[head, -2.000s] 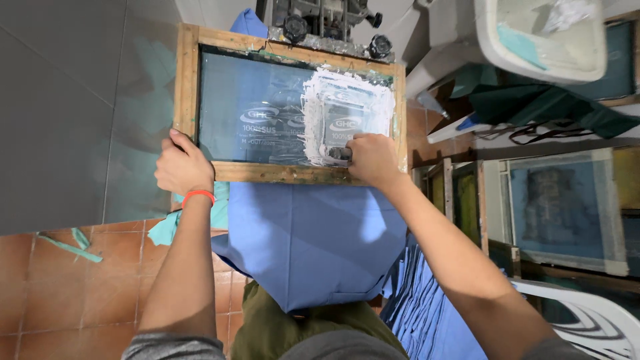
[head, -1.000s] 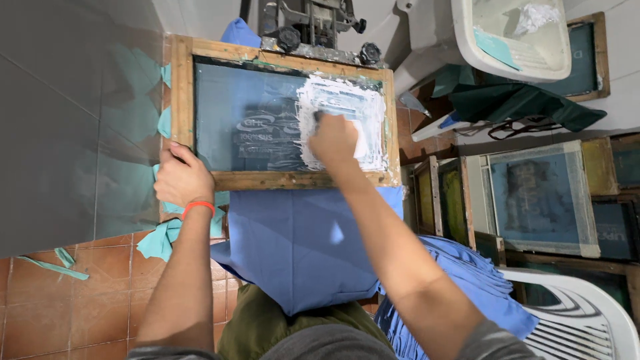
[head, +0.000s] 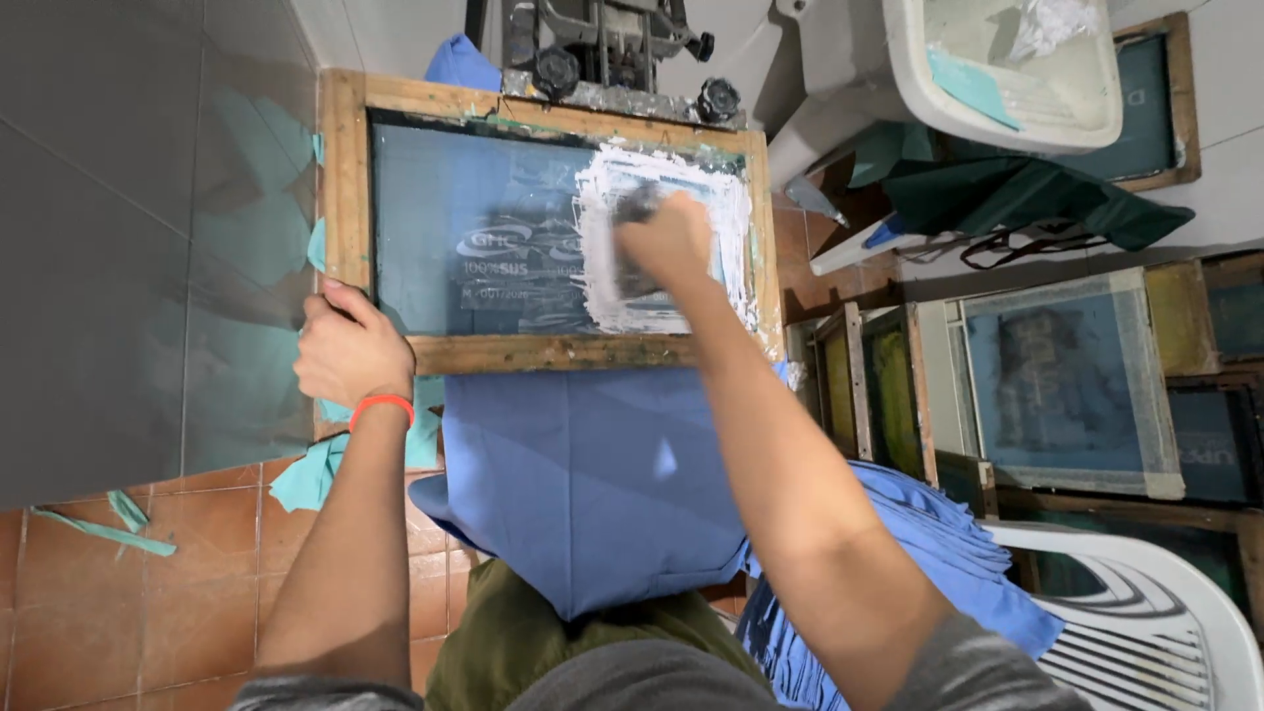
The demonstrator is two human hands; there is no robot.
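Observation:
A wood-framed printing screen (head: 553, 353) lies over blue fabric (head: 592, 464), its top edge at a metal clamp with black knobs (head: 556, 72). My left hand (head: 354, 346) grips the frame's lower left corner. Over the right part of the mesh, my right hand (head: 671, 242) is closed on a dark tool, blurred and mostly hidden, perhaps a squeegee. White ink (head: 604, 296) forms a rough rectangle around it. Printed lettering shows through the mesh to the left of the ink.
Folded blue fabric pieces (head: 889, 523) lie on a white plastic chair (head: 1165, 583) at the right. Behind it lean several framed screens (head: 1066, 385). A white tub (head: 913, 109) stands at upper right. Turquoise scraps (head: 311, 474) lie at left, beside a grey wall (head: 89, 247).
My right hand has moved from the lower edge of the white ink area up over its middle, with the dark tool. The left hand stays on the frame's lower left corner.

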